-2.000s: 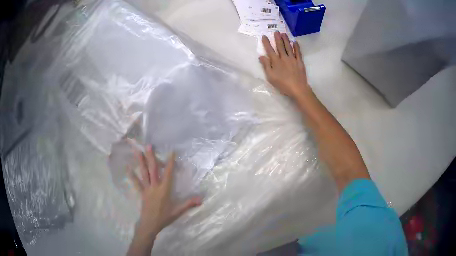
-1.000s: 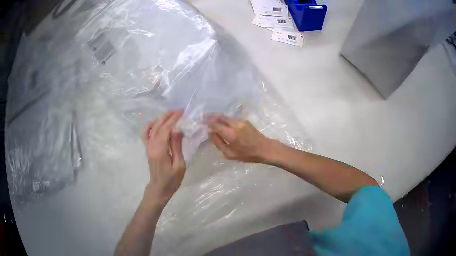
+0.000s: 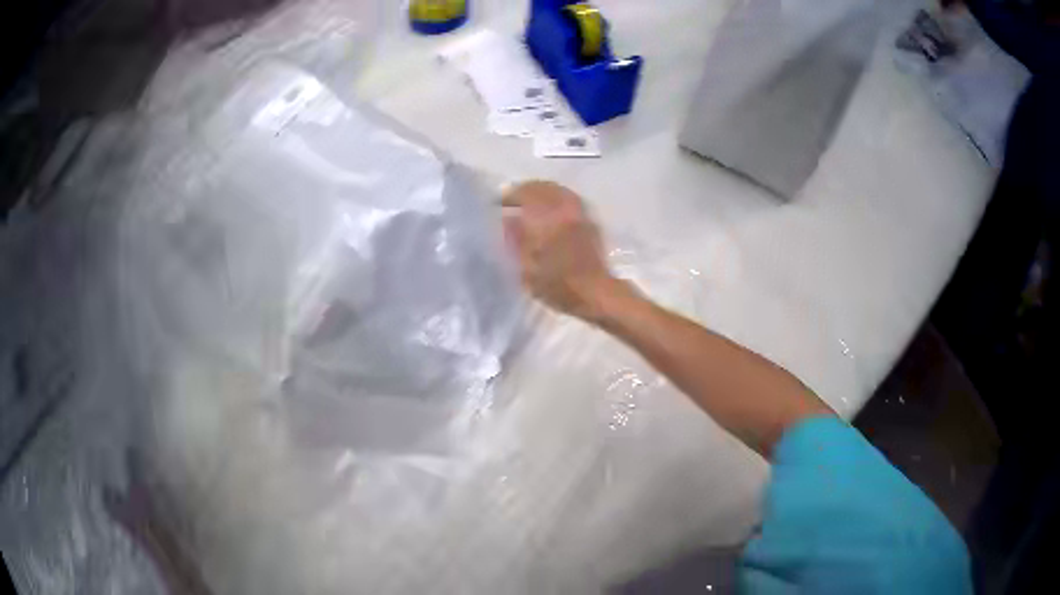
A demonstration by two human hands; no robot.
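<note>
A matte white wrapped product (image 3: pixel 395 262) lies in a glossy, crinkled clear plastic bag (image 3: pixel 465 389) at the centre-left. A white barcode label (image 3: pixel 291 102) shows at its upper left end. My right hand (image 3: pixel 552 244) is at the bag's right edge with curled fingers, blurred. I cannot tell whether it grips the film. A blurred brownish streak at the lower left may be my left arm. I cannot make out my left hand or its fingers.
Several label strips (image 3: pixel 566 142) lie beside the blue tape dispenser (image 3: pixel 587 64). A yellow-and-blue tape roll (image 3: pixel 437 14) stands behind. A grey block (image 3: pixel 773 99) is at the upper right. Clear plastic bags (image 3: pixel 58 511) lie at left. Dark clothing of another person shows at right.
My left hand has left the product's middle. My right hand has moved to its right edge. The view has shifted, so the dispenser and grey block sit lower and further left.
</note>
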